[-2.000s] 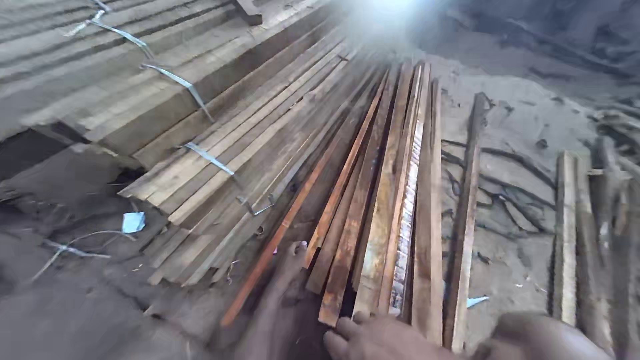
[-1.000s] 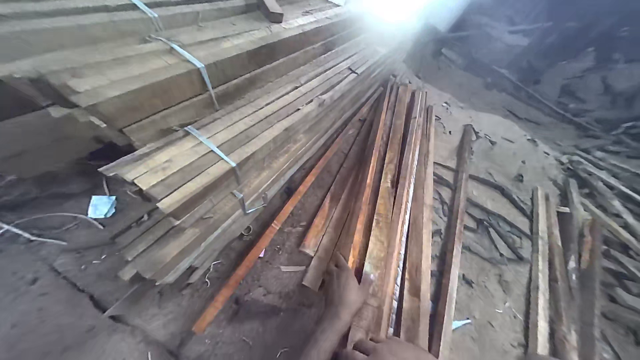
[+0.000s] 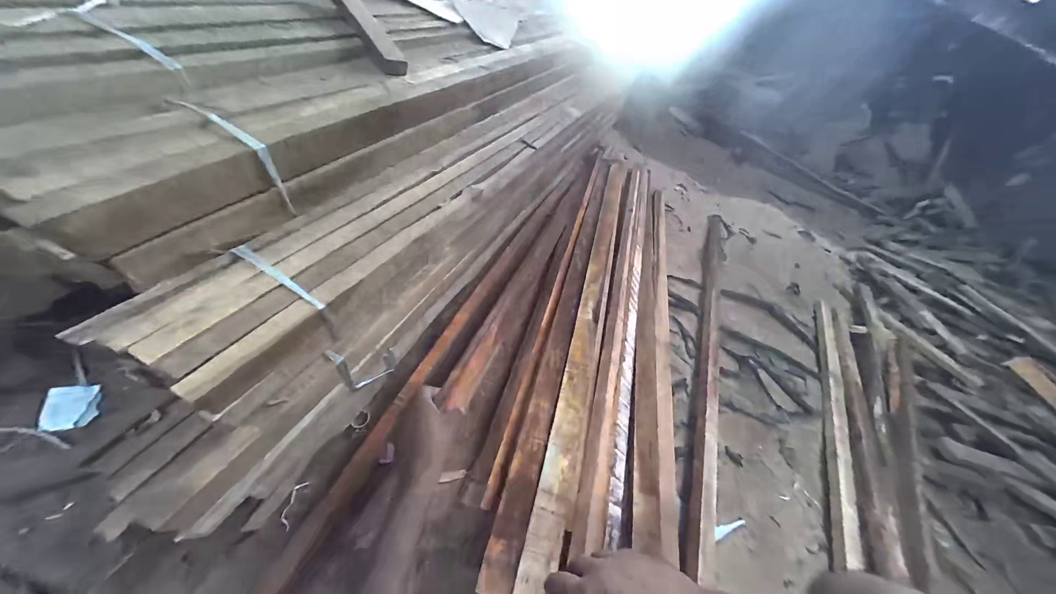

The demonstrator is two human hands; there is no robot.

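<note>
Several long reddish-brown wooden strips (image 3: 569, 371) lie fanned out on the ground in the middle, their near ends toward me. My left hand (image 3: 425, 421), blurred, reaches in at the left side of these strips, beside a reddish strip (image 3: 355, 474); whether its fingers grip anything is not clear. At the bottom edge, my right hand (image 3: 631, 573) rests at the near ends of the strips, its fingers partly cut off by the frame. A separate strip (image 3: 705, 396) lies just to the right.
Strapped stacks of sawn timber (image 3: 280, 330) fill the left. A short wood piece (image 3: 375, 37) lies on top. On the right are loose battens (image 3: 837, 437) and a heap of wood scraps (image 3: 973, 305). A pale blue scrap (image 3: 70, 407) lies at far left.
My left hand has moved left, from the middle strips to the reddish strip's side. That strip, apart from the others a second ago, now lies closer to them.
</note>
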